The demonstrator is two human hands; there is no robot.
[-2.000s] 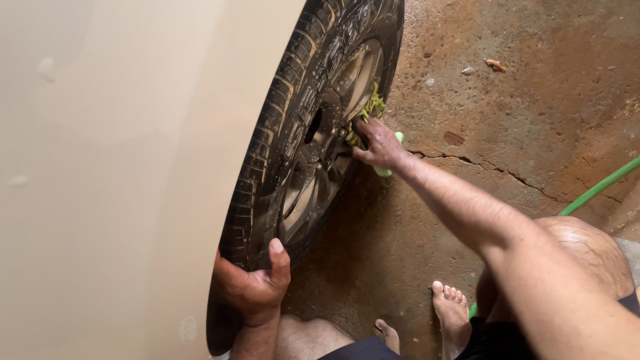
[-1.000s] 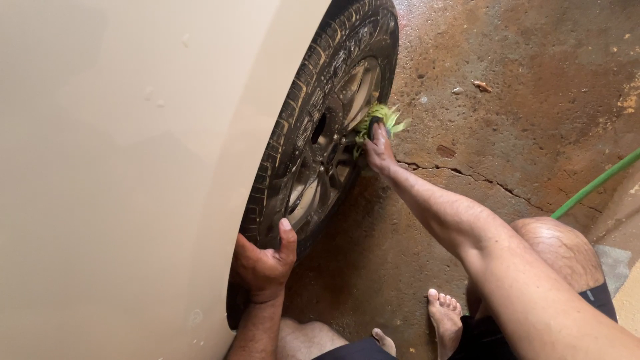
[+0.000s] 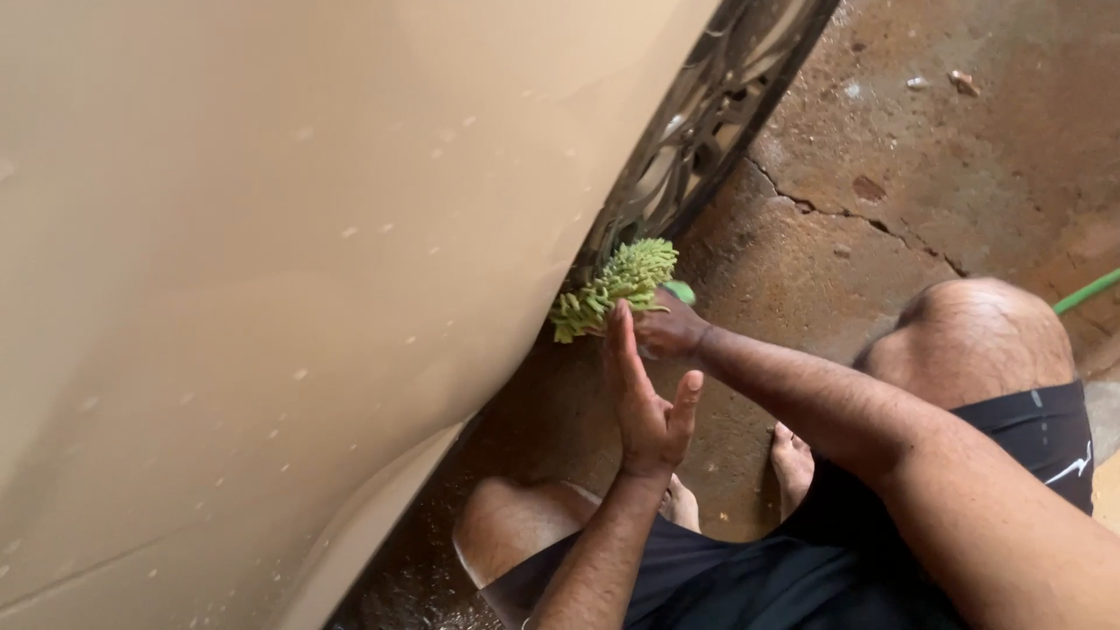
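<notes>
My right hand (image 3: 669, 325) is closed on a green microfiber chenille wash mitt or duster (image 3: 626, 284), whose strands lie against the lower part of the car wheel (image 3: 691, 140). Part of the mitt's smooth bright-green side shows beyond my knuckles. Just below the mitt, my left hand (image 3: 649, 407) is raised with its fingers extended and thumb apart, holding nothing; its fingertips come close to the strands, and whether they touch is unclear. The beige car body panel (image 3: 289, 227), dotted with water drops, hides much of the tire.
Wet brown concrete floor (image 3: 787, 262) with a long crack lies to the right of the wheel. A green hose (image 3: 1089, 290) runs at the right edge, beyond my bent knee. Small bits of debris (image 3: 964, 83) lie at the upper right. My bare feet are on the floor below.
My left hand has let go of the tire's edge and is now beside the mitt. My right hand has moved the mitt from the wheel's outer side to its lower end. The view has shifted.
</notes>
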